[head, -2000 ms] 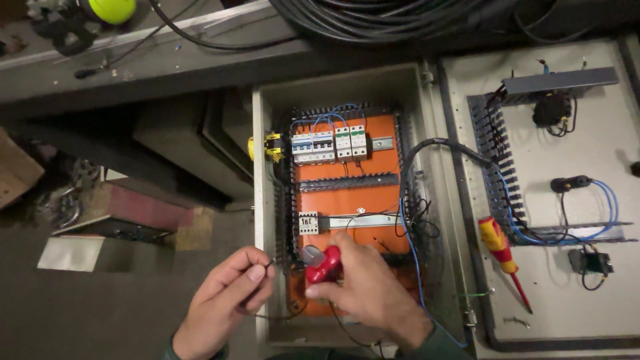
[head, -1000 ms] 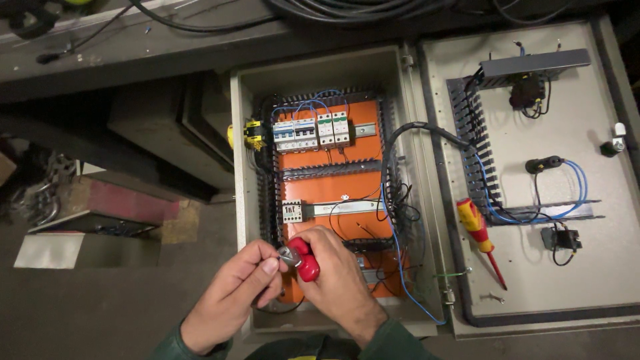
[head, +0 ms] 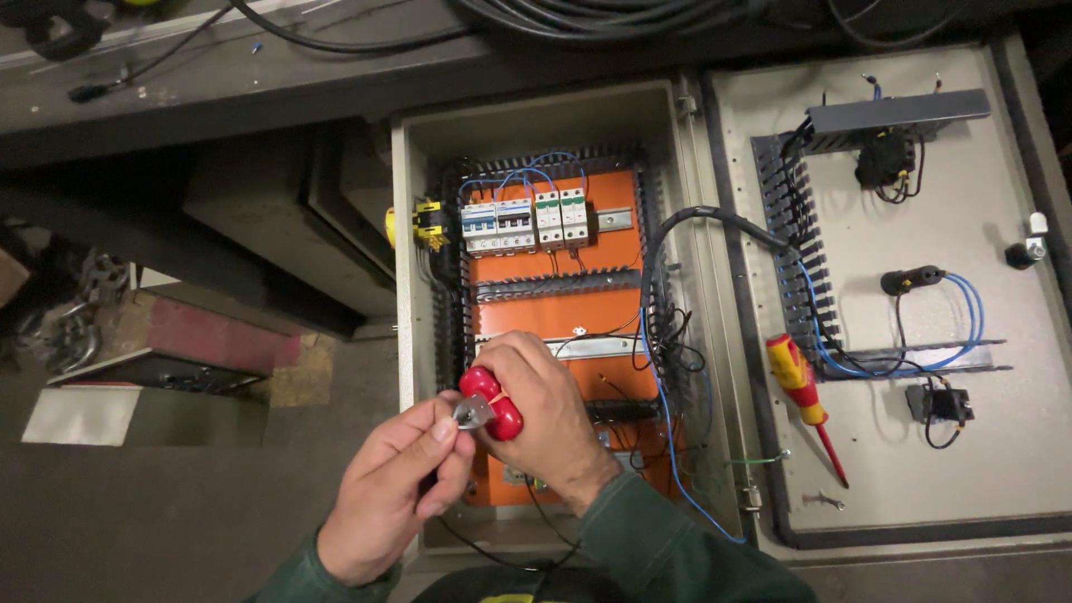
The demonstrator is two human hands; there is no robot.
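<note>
My right hand is closed around red-handled pliers, whose metal jaws point left. My left hand pinches something small at the tip of those jaws, perhaps a wire end; the fingers hide most of it. Both hands are above the lower left of an open electrical enclosure with an orange mounting plate. Higher on the plate, circuit breakers sit in a row with blue wires looping over them. Below them runs a bare stretch of DIN rail, partly behind my right hand. Black wires hang below my hands.
The enclosure door lies open at the right, bearing a red and yellow screwdriver, slotted wire duct and switch blocks. A black cable bundle bridges box and door. Coiled black cable rests on the ledge beyond.
My left hand has come up against the pliers' jaws, from a little apart two seconds ago. The pliers' head has turned to point more to the left.
</note>
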